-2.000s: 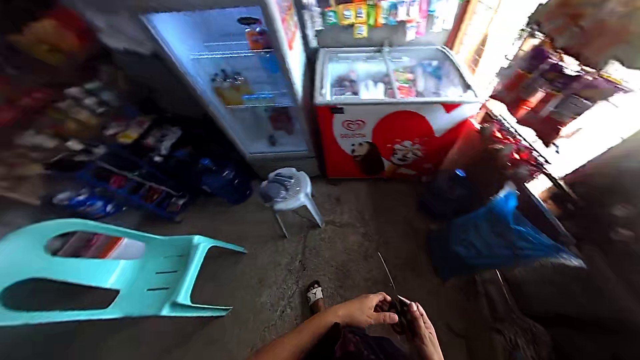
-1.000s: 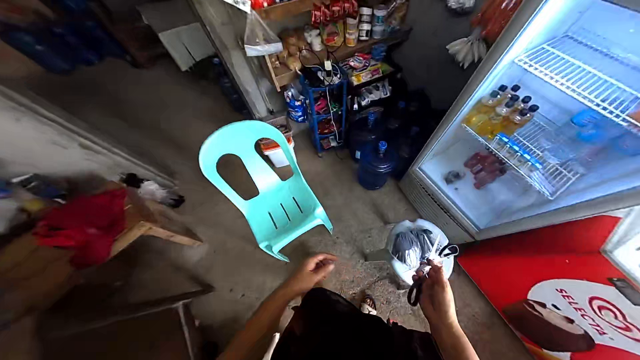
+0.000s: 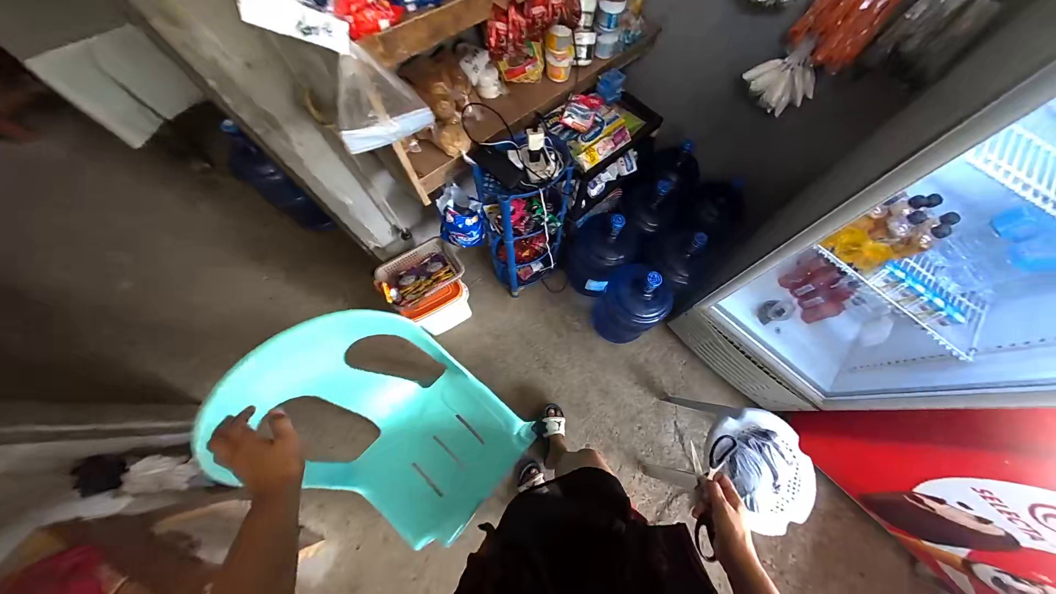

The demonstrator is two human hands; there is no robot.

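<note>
My left hand point(image 3: 257, 452) is at the top of the backrest of a mint-green plastic chair point(image 3: 412, 396), its fingers over the rim and the cut-out. The chair stands left of my feet. In my right hand point(image 3: 724, 510) is a pair of scissors with black handles point(image 3: 707, 532), the blades parted and pointing up. Just behind that hand, a white plastic stool point(image 3: 796, 478) holds a dark bundle in a clear plastic bag point(image 3: 752, 462).
Blue water jugs point(image 3: 631, 304) stand beside a lit display fridge point(image 3: 763, 346). A red freezer point(image 3: 874, 445) is at the right. A basket on a white tub point(image 3: 445, 312) and a blue rack point(image 3: 516, 239) stand beyond the chair.
My left hand has moved from open air onto the chair's backrest. The chair is nearer and turned. The view has swung left from the freezer since the oldest frame.
</note>
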